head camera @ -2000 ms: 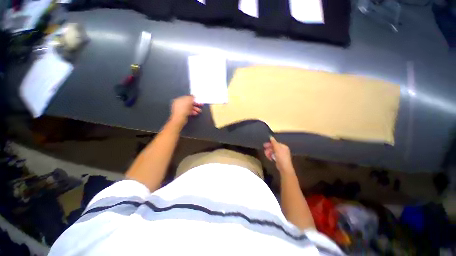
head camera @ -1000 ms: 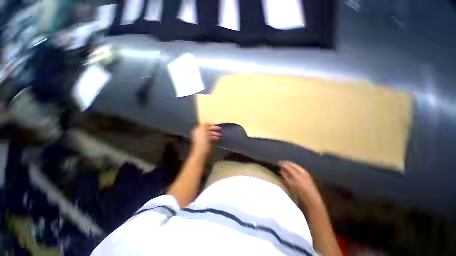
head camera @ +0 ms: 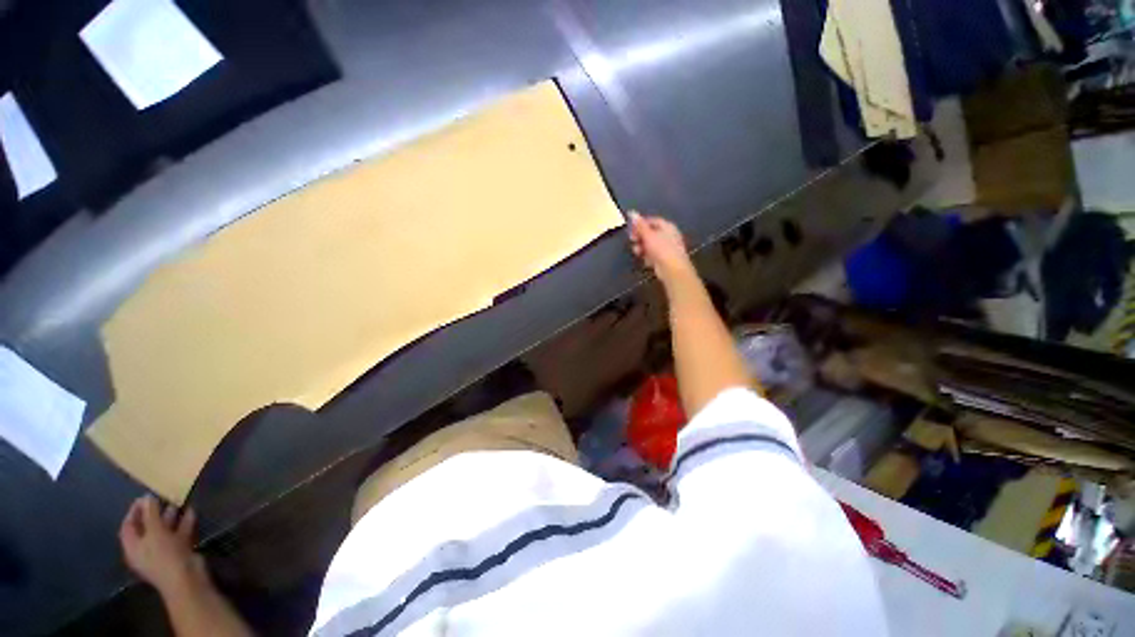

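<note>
A large tan card pattern [head camera: 361,255] lies flat on the grey table, with a small dark hole near its straight right end. A thin dark edge of cloth shows beneath it at the right end and along the near side. My left hand [head camera: 159,543] is at the notched end's near corner, fingers at the edge; its grip is unclear. My right hand [head camera: 656,241] is at the near right corner, fingertips pinched together; whether they hold the edge or a small thing cannot be told. A white paper slip [head camera: 37,413] lies left of the pattern.
Black cloth bundles [head camera: 268,56] with white slips [head camera: 149,52] lie at the far left of the shiny table [head camera: 709,87]. Tan pieces [head camera: 869,62] and dark cloth hang at the right end. Below are a red bag [head camera: 656,421], a blue bundle [head camera: 879,270] and a white surface with a red tool [head camera: 899,548].
The view has turned toward the table's right end. My right hand has moved to the pattern's right corner. My left hand remains by the notched end. The shears and clipboard have left view.
</note>
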